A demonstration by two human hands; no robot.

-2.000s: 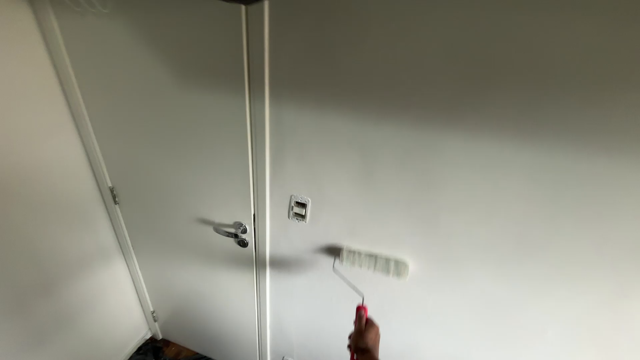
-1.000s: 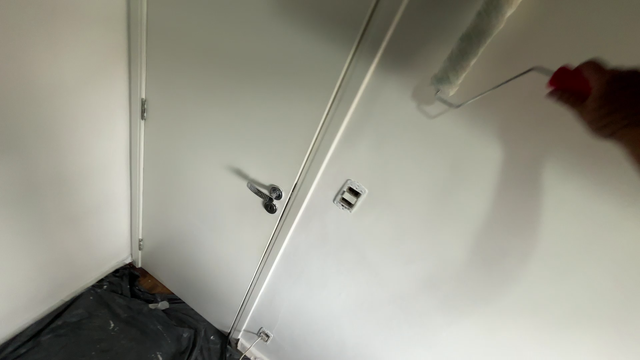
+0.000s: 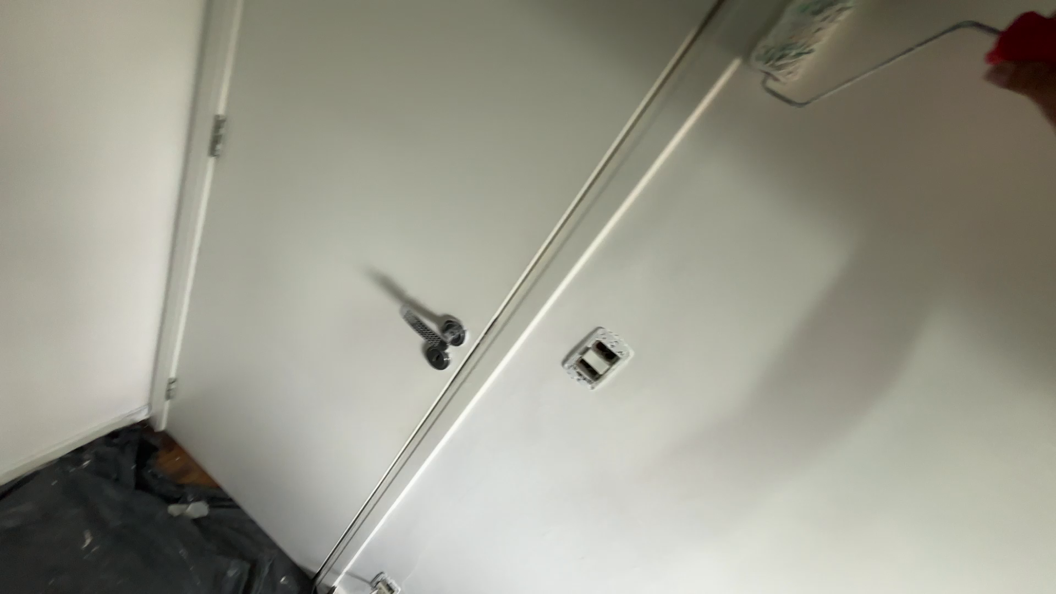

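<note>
At the upper right edge my right hand (image 3: 1031,82) is closed around the red handle (image 3: 1027,40) of a paint roller, partly cut off by the frame. Its bent wire frame (image 3: 891,64) runs left to the white roller sleeve (image 3: 800,37), which is at the white wall (image 3: 742,462) close beside the door frame, its upper end out of view. Below the roller, an electrical wall box without its cover plate (image 3: 597,358) is set in the wall. My left hand is not in view.
A white door (image 3: 346,198) with a metal lever handle (image 3: 429,334) stands closed at left. Black plastic sheeting (image 3: 124,536) covers floor at lower left, with a strip of wooden floor (image 3: 183,462) showing by the door. Another small wall outlet (image 3: 384,584) sits low near the door frame.
The roller has moved from below and right of the wall box to high above it, then closer to the door frame. The view has tilted, bringing the black sheeting in.
</note>
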